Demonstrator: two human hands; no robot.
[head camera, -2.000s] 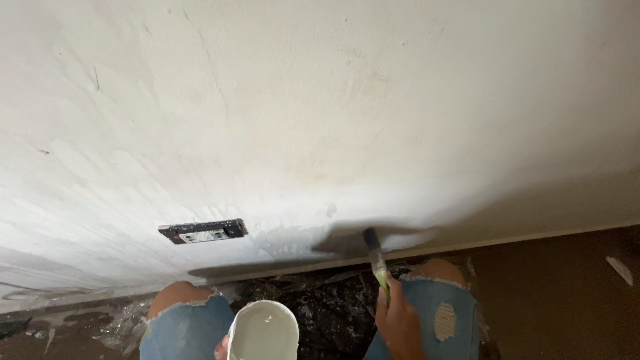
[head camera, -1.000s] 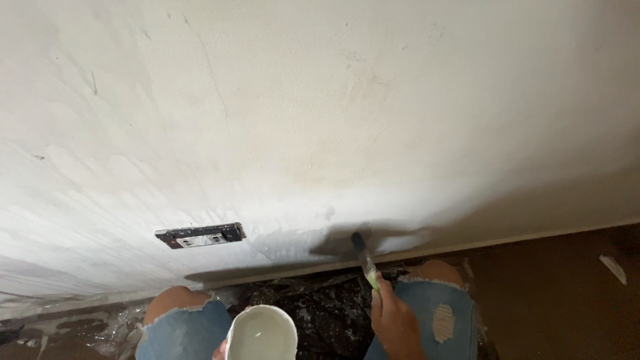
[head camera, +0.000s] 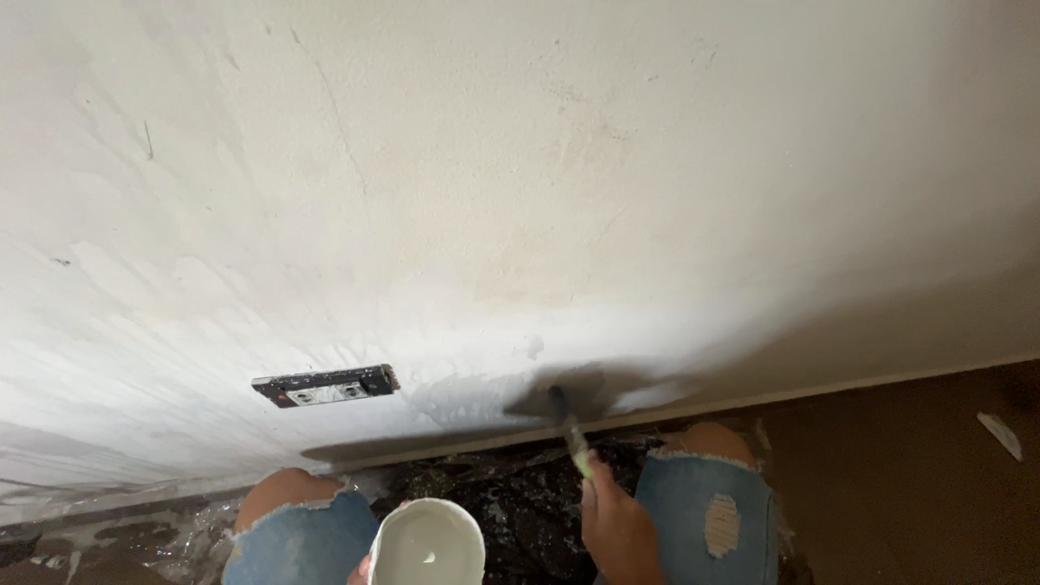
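Note:
My right hand (head camera: 615, 520) grips the green-and-clear handle of a paintbrush (head camera: 578, 445), and its dark bristles meet the lower part of the white wall (head camera: 487, 203). Around the bristles lies a dark shadow, with a greyish damp-looking patch to its left. At the bottom edge, only the fingers of my left hand (head camera: 359, 572) show, holding a white tub (head camera: 428, 543) of whitish liquid between my knees.
A black electrical socket plate (head camera: 325, 385) spattered with white sits low on the wall, left of the brush. Dark plastic sheeting (head camera: 520, 512) lies on the floor between my legs. A pale scrap (head camera: 999, 435) rests on the brown floor at right.
The brush in my right hand has shifted left along the wall, and its handle leans more. My left hand still holds the tub at the bottom.

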